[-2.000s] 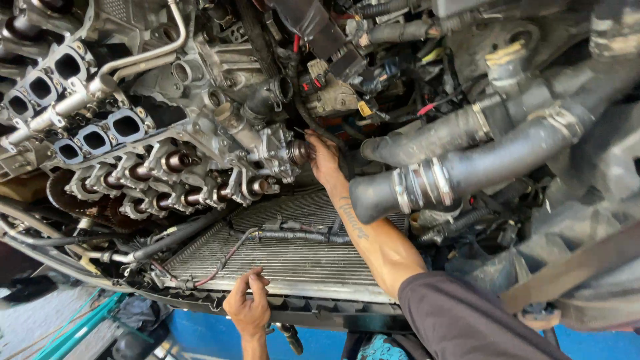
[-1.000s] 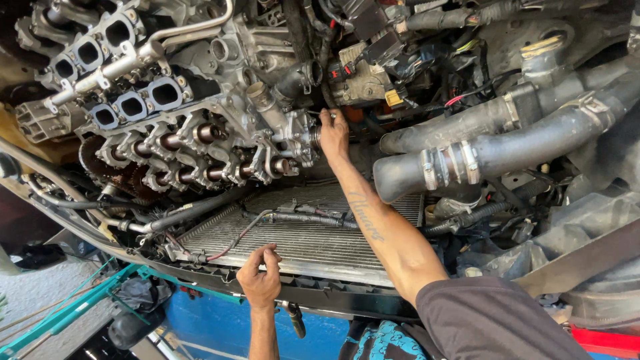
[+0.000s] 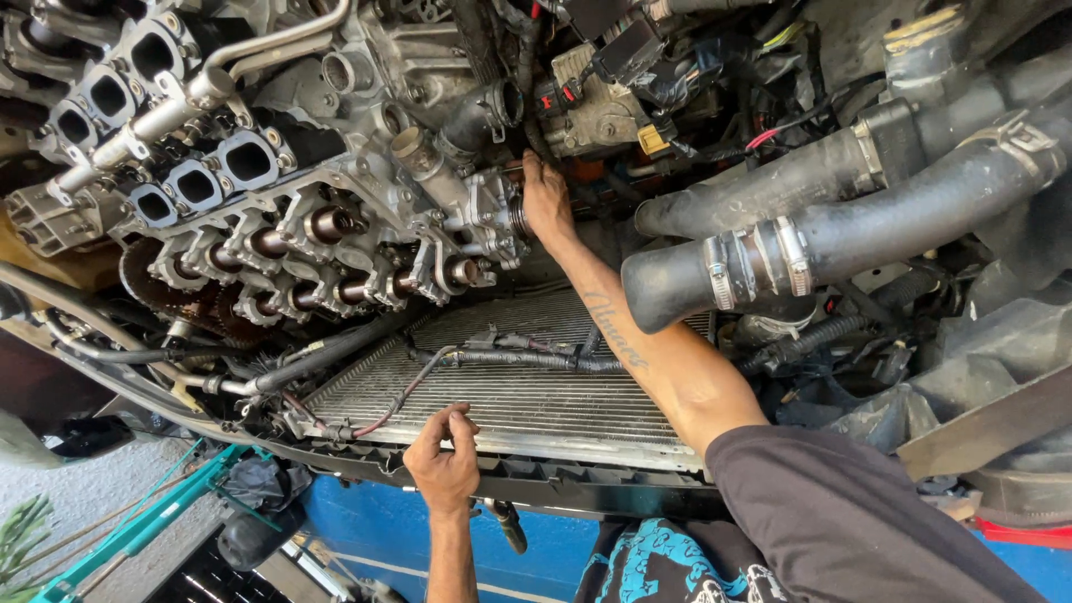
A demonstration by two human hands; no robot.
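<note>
My right hand (image 3: pixel 548 201) reaches into the engine bay, beside the ribbed pulley (image 3: pixel 517 215) at the end of the engine. Its fingertips lie by a dark hose and are partly hidden, so whether they grip anything cannot be seen. My left hand (image 3: pixel 444 461) is raised over the near edge of the radiator (image 3: pixel 502 402), its fingers curled and thumb near the index finger; no object shows in it. The partly dismantled engine has bare camshafts (image 3: pixel 352 291) and open intake ports (image 3: pixel 195 186). A wiring harness (image 3: pixel 536 360) crosses the radiator.
A large black hose with metal clamps (image 3: pixel 758 261) passes over my right forearm. Loose connectors (image 3: pixel 628 50) and wiring lie beyond my right hand. The black front crossmember (image 3: pixel 586 494) runs along the near side. A teal metal frame (image 3: pixel 159 511) stands at lower left.
</note>
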